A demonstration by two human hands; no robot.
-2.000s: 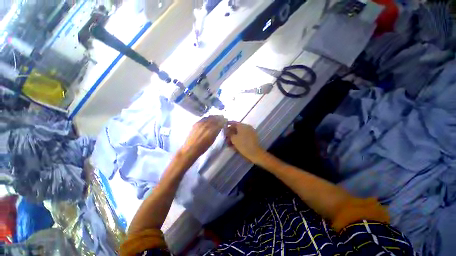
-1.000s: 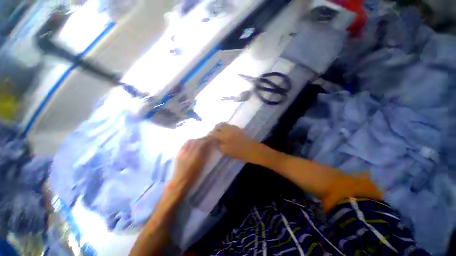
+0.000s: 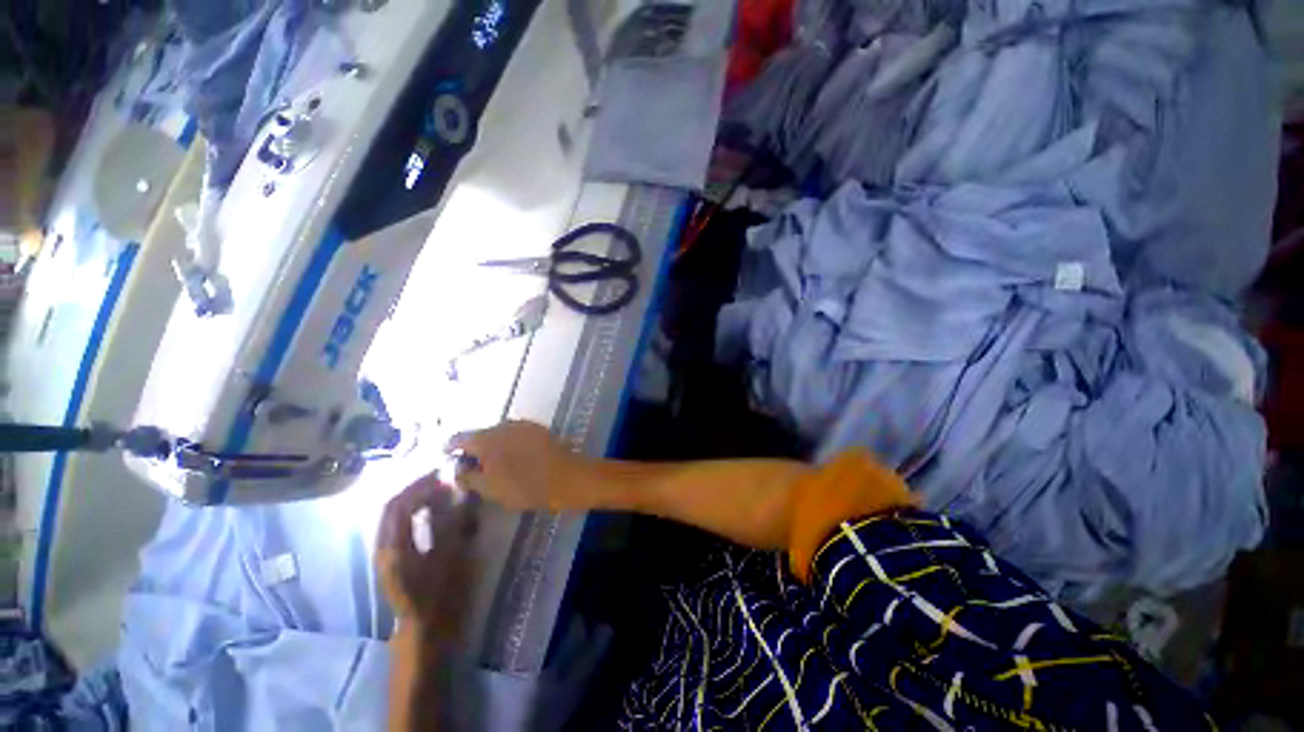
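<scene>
My right hand (image 3: 518,466) is over the white bed just in front of the needle area, fingers bent and fingertips pointing left. My left hand (image 3: 426,551) is blurred, just below it, with curled fingers close to the right fingertips. Glare and blur hide whether either holds anything. Light blue cloth (image 3: 215,608) with a small white label (image 3: 278,569) lies left of my left hand, below the machine head. The white sewing machine head (image 3: 279,343) has a blue stripe and "JACK" lettering. The presser foot area (image 3: 375,433) is washed out by glare.
Black-handled scissors (image 3: 594,269) lie on the bed, beside a small metal guide (image 3: 501,332). A flat grey-blue cloth piece (image 3: 651,126) lies at the far end. Large light blue garment heaps (image 3: 987,372) fill the right. A dark green lamp arm (image 3: 57,438) enters from the left.
The view has turned right, so the machine stands more upright at left and more of the garment heap shows. My hands remain close together near the needle; the left now sits below the right.
</scene>
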